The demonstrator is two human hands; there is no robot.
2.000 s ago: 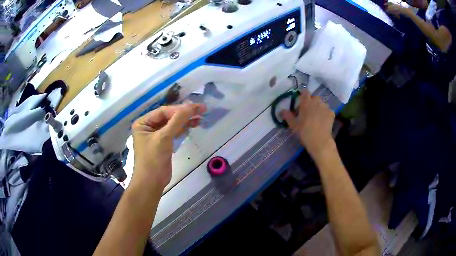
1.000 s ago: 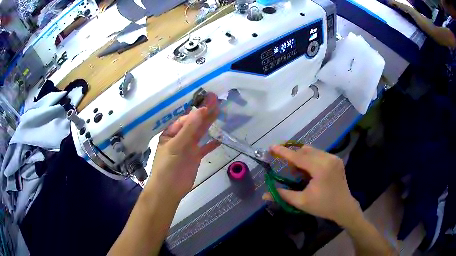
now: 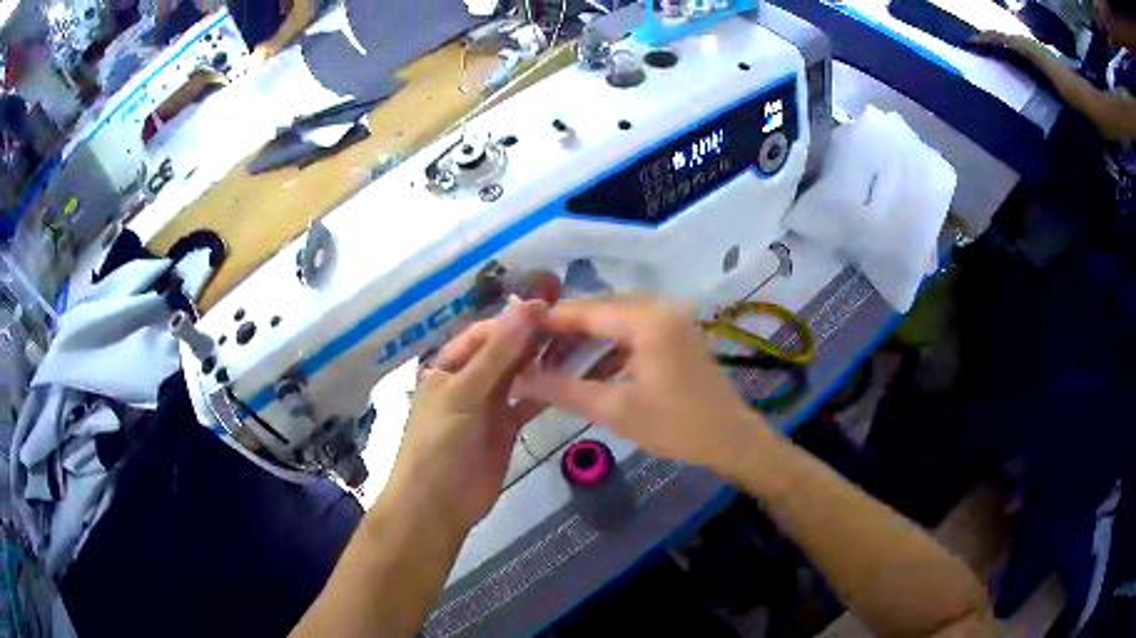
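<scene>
My left hand [image 3: 461,405] is raised in front of the machine arm, its fingertips pinched together. A faint thin line, like thread, hangs just below it. My right hand [image 3: 654,374] is blurred, its fingertips meeting those of the left; what lies between them is too small to see. The scissors, with yellow [image 3: 797,327] and green handle loops, lie on the machine bed behind my right hand, partly hidden by it. A dark thread cone with a pink end [image 3: 586,464] is on the bed below my hands.
The white JACK machine arm [image 3: 411,268] spans the view behind my hands. A white cloth [image 3: 878,199] lies at the bed's right end. Dark navy fabric [image 3: 199,523] is at lower left, with grey pieces [image 3: 118,330] above it. Another person's arm [image 3: 1053,75] shows upper right.
My right hand has let go of the scissors, which now lie on the bed, and has moved left to meet my left hand. The thread cone stays on the bed.
</scene>
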